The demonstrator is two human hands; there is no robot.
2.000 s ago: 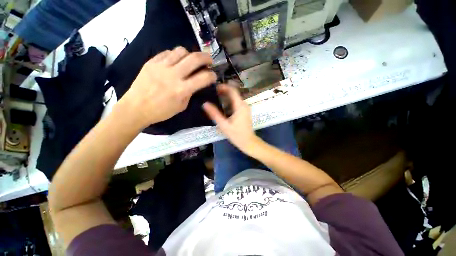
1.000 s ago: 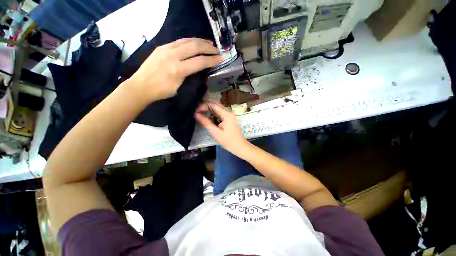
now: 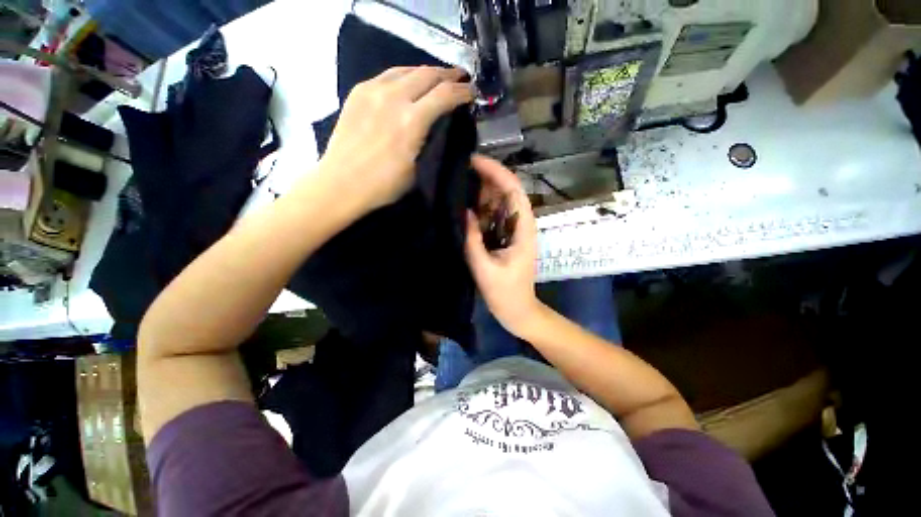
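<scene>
A black fabric panel [image 3: 389, 247] lies in front of the sewing machine [image 3: 626, 86] and hangs over the table's front edge. My left hand [image 3: 394, 126] is on its upper part, fingertips gripping the cloth beside the presser foot area [image 3: 490, 101]. My right hand [image 3: 505, 242] holds the cloth's right edge between thumb and fingers, with the dark thread snips [image 3: 498, 224] in the palm. The seam edge under my fingers is hidden.
More black cut pieces [image 3: 187, 172] lie on the white table [image 3: 788, 207] at left. Thread cones [image 3: 81, 157] stand at far left. Blue denim-like cloth [image 3: 167, 25] is at the far edge. A cardboard box [image 3: 843, 50] is at back right. A black heap [image 3: 348, 404] hangs below the table.
The black panel has been drawn toward me and now hangs further over the front edge. My right hand has moved from the panel's lower corner up along its right edge.
</scene>
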